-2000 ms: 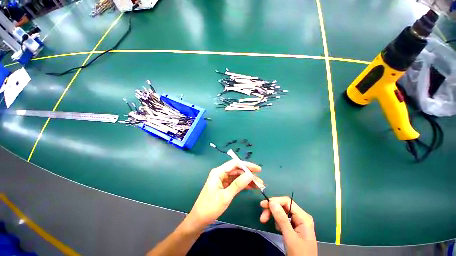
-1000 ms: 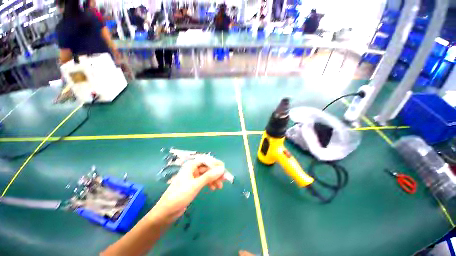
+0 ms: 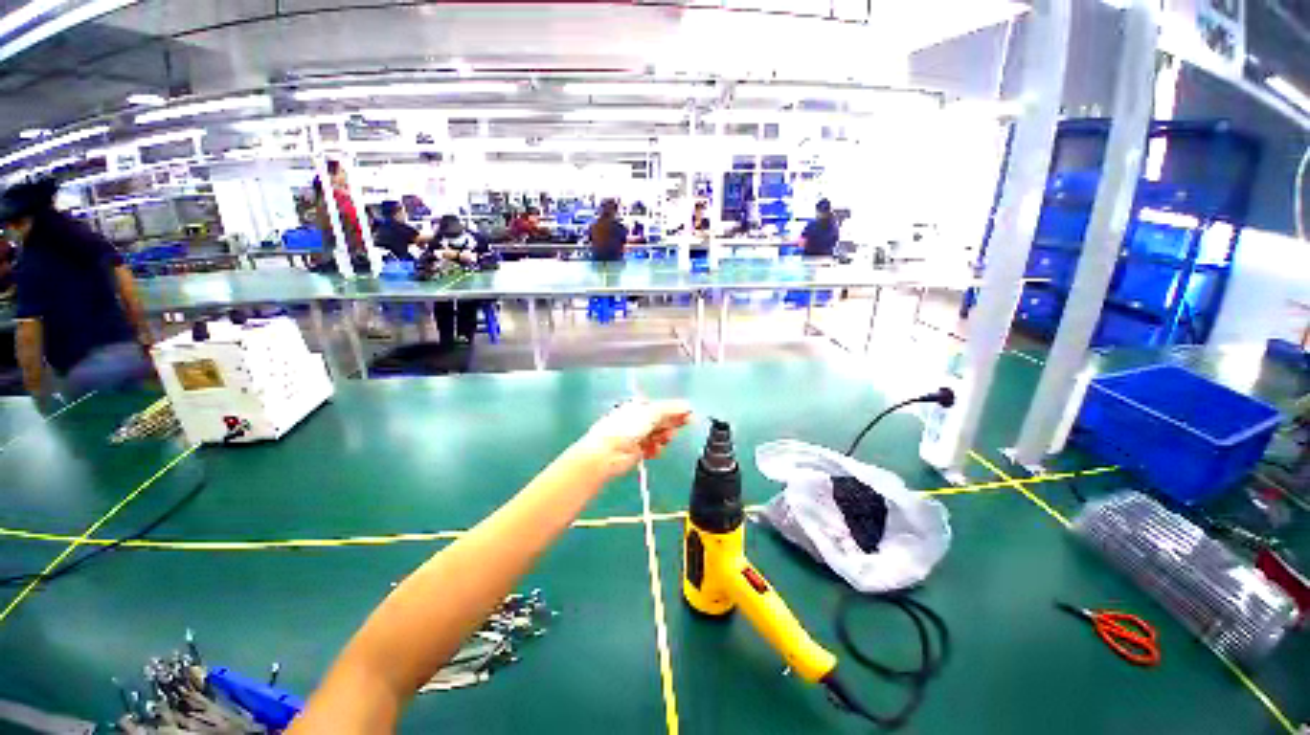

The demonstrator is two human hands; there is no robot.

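My left hand is stretched out beside the black nozzle of the yellow heat gun, which stands nozzle up. Its fingers are pinched on a wire lead; only a small, blurred tip shows at the fingertips, by the nozzle mouth. My right hand is out of the picture. A pile of whitish leads lies beyond my forearm, partly hidden by it. The blue parts bin is cut off at the bottom edge, with leads heaped at its left.
A clear bag with black pieces and a looped black cord lie right of the heat gun. Farther right are red-handled pliers, clear tubes and a blue tote. A white machine stands far left; a person stands behind it.
The view has swung up and right. My left hand has moved from above the mat to the heat gun's nozzle with the lead. My right hand has left the picture.
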